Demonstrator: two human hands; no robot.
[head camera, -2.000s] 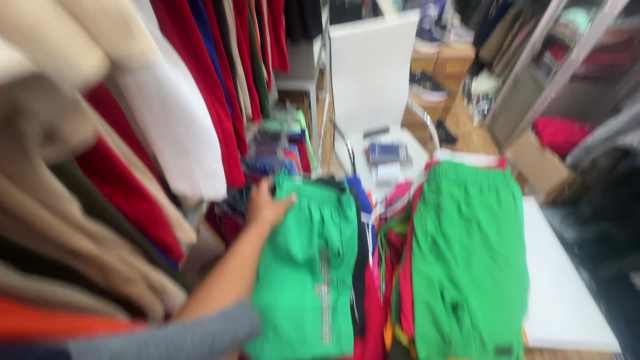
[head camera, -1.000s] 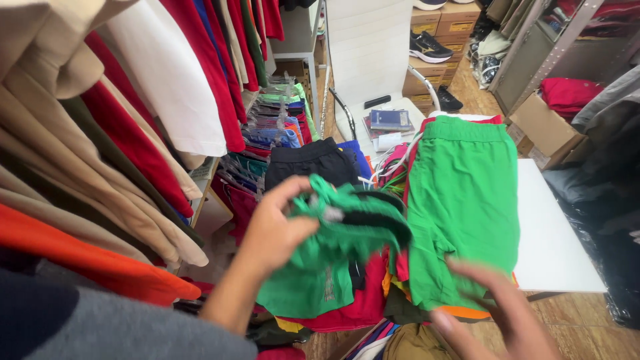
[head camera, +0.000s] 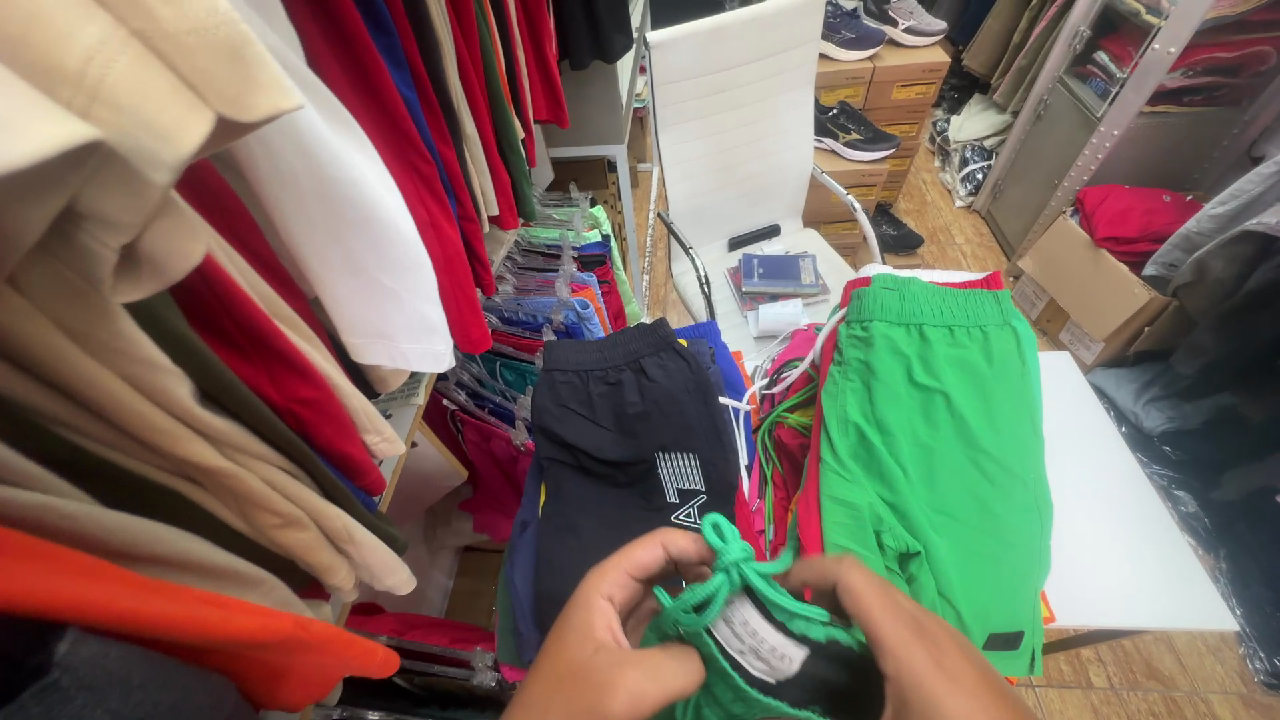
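Low in the middle, my left hand (head camera: 625, 640) and my right hand (head camera: 900, 640) hold the waistband of green drawstring shorts (head camera: 715, 675) between them. The cord is tied in a bow, and a white label shows inside the waist. Just beyond my left hand lie black shorts (head camera: 620, 420) with a white print, on top of a pile. Another pair of green shorts (head camera: 925, 430) lies flat on the pile to the right, beyond my right hand. Loose cords (head camera: 785, 400) in white and green hang between the two piles. The lower part of the held shorts is out of view.
Hanging garments (head camera: 370, 230) crowd the left side, with clothes on clear hangers (head camera: 560, 310) below. A white chair (head camera: 735, 120) holding notebooks (head camera: 778, 273) stands ahead. Right of the piles is a white tabletop (head camera: 1110, 520). Shoe boxes (head camera: 905, 85) and an open cardboard box (head camera: 1085, 290) stand farther back.
The green shorts lay on the left pile two seconds ago; they have been lifted off, baring the black shorts. My right hand has come in from the right and joined my left on the waistband.
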